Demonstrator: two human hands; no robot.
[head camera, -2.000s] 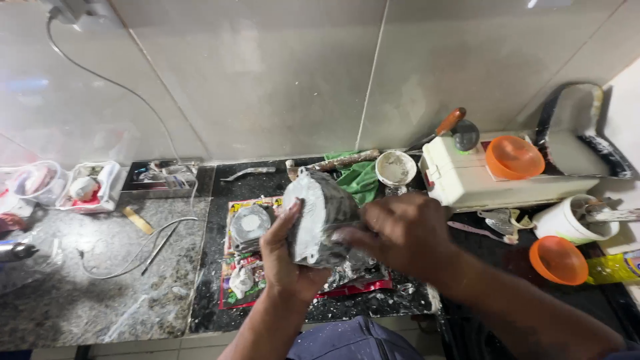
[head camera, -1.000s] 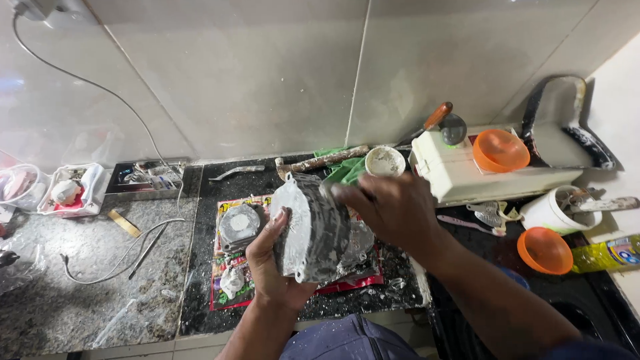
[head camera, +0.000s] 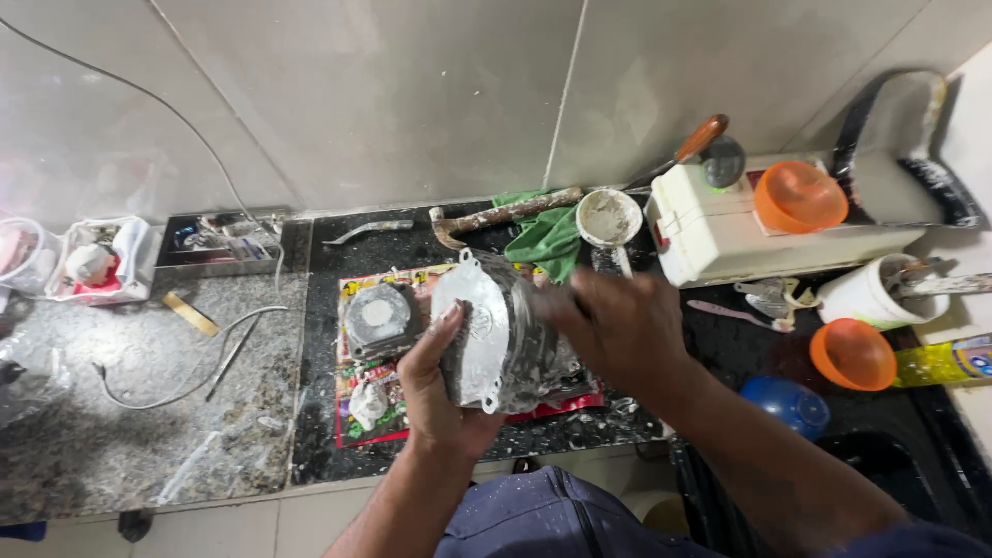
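My left hand (head camera: 442, 387) grips a metal denture flask (head camera: 479, 333) smeared with white plaster, its flat eared face turned to the left. Against the flask's right side is my right hand (head camera: 612, 329), blurred and curled; whether its fingers hold something small cannot be told. Below the flask, on a printed sheet (head camera: 349, 434), rest a smaller metal flask part (head camera: 378, 312) at the left and a white plaster lump (head camera: 368, 403). A plaster-caked hammer (head camera: 511, 209) lies behind, over a green cloth (head camera: 546, 240), beside a white cup (head camera: 610, 218) crusted with plaster.
To the right are a cream box (head camera: 697, 225), orange bowls (head camera: 852, 355), a blue bowl (head camera: 787, 407) and a white tub (head camera: 883, 291) of tools. At left, a cable (head camera: 159, 404) lies near a metal tray (head camera: 221, 267). The tiled wall (head camera: 387, 101) stands behind.
My right hand has shifted along the flask's right side. My left hand still holds the flask, whose flat face is turned more toward the view than two seconds ago.
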